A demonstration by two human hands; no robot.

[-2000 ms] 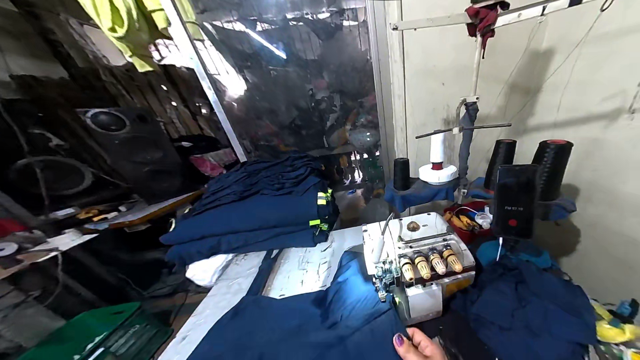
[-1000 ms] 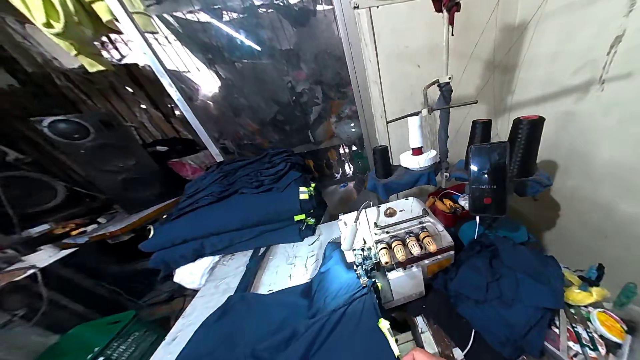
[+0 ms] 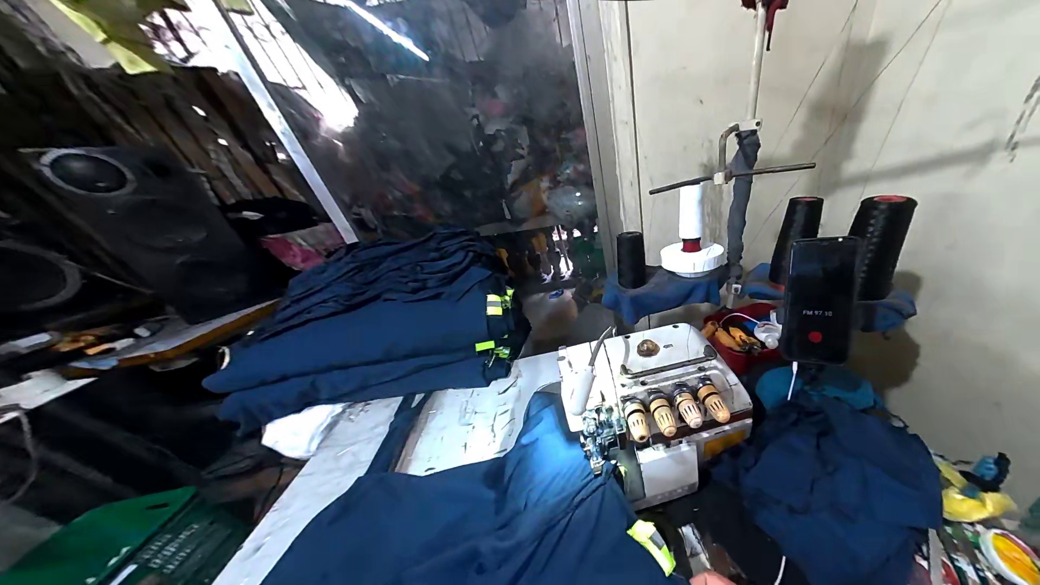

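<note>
Navy fabric spreads over the front of the white table and runs up to the needle and presser-foot area of a white overlock sewing machine. A small light shines on the cloth there. A yellow-green and silver reflective strip shows near the cloth's right edge. Just right of that strip, at the bottom edge, only a sliver of my right hand appears; its fingers and whatever they hold are cut off. My left hand is out of view. Folded navy garments with reflective strips lie stacked behind the cloth.
Thread cones and a white spool stand behind the machine. A phone is upright at its right, above a heap of navy cloth. A green crate is at lower left; a large speaker stands farther back.
My right hand, with its fingers at the cloth's edge two seconds ago, has dropped almost out of view. The reflective strip now shows at that edge. The view has shifted.
</note>
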